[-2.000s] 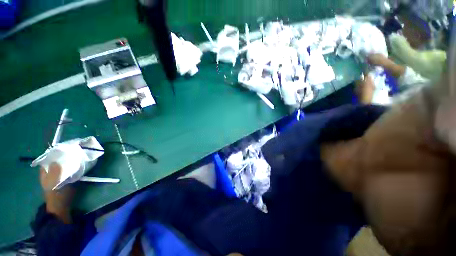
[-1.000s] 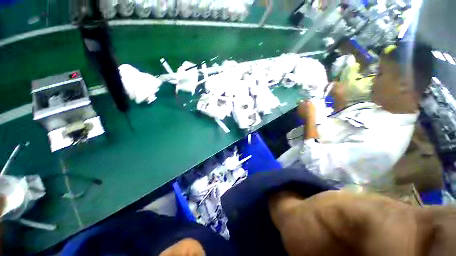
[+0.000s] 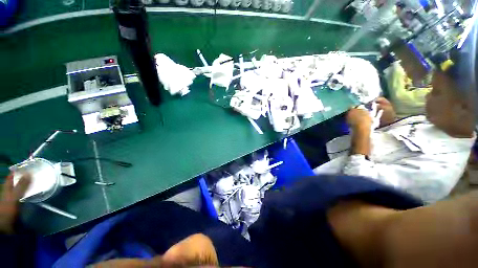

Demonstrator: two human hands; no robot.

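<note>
A white camera unit with a round base [image 3: 43, 180] and straight antennas lies or is held low over the green mat at far left. My left hand [image 3: 13, 196] is at the left picture edge, blurred and partly cut off, with its fingers on the unit's left side. A black cable runs right from the unit. Blurred bare skin [image 3: 193, 250], perhaps my right hand, shows at the bottom edge; its fingers and any hold are unclear. More large, blurred skin fills the lower right. A black electric screwdriver [image 3: 137, 49] hangs over the bench, bit down, with no hand on it.
A metal screw feeder [image 3: 99, 84] stands behind the unit. White units [image 3: 283, 89] are piled along the bench to the right. A blue bin [image 3: 296, 162] with white parts is below the bench edge. A neighbouring person [image 3: 409, 162] sits at right, hands at the pile's end.
The view has swung, bringing the neighbour into sight. The unit at my left hand has turned and now shows its round base. The skin at the bottom edge shows more than at first.
</note>
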